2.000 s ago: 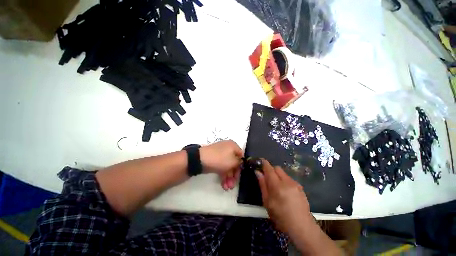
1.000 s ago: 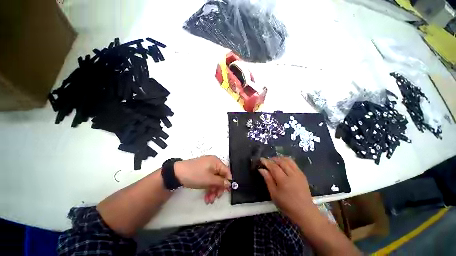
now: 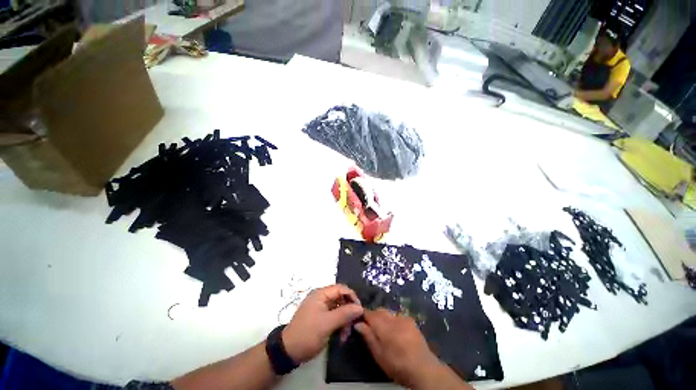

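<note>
My left hand (image 3: 324,314), with a dark band on its wrist, and my right hand (image 3: 389,339) meet at the left part of the black work mat (image 3: 465,346). Their fingertips pinch something small and dark between them, mostly hidden, likely a fabric tab. A pile of shiny silver-purple metal fastener parts (image 3: 388,268) lies on the upper left of the mat. A pile of white backing parts (image 3: 438,283) lies beside it on the right. The loose heap of plain black fabric tabs (image 3: 202,206) lies to the left.
A red and yellow tape dispenser (image 3: 362,207) stands behind the mat, before a plastic bag of black pieces (image 3: 370,141). Fitted tabs (image 3: 538,286) lie right, near a crumpled clear bag (image 3: 488,245); a smaller heap (image 3: 607,251) lies beyond. A cardboard box (image 3: 99,110) stands far left. A person (image 3: 603,72) sits far back.
The view has tilted up, showing more of the room. My hands were apart one second ago, with a tab bearing a shiny part in my left fingers; now they are together.
</note>
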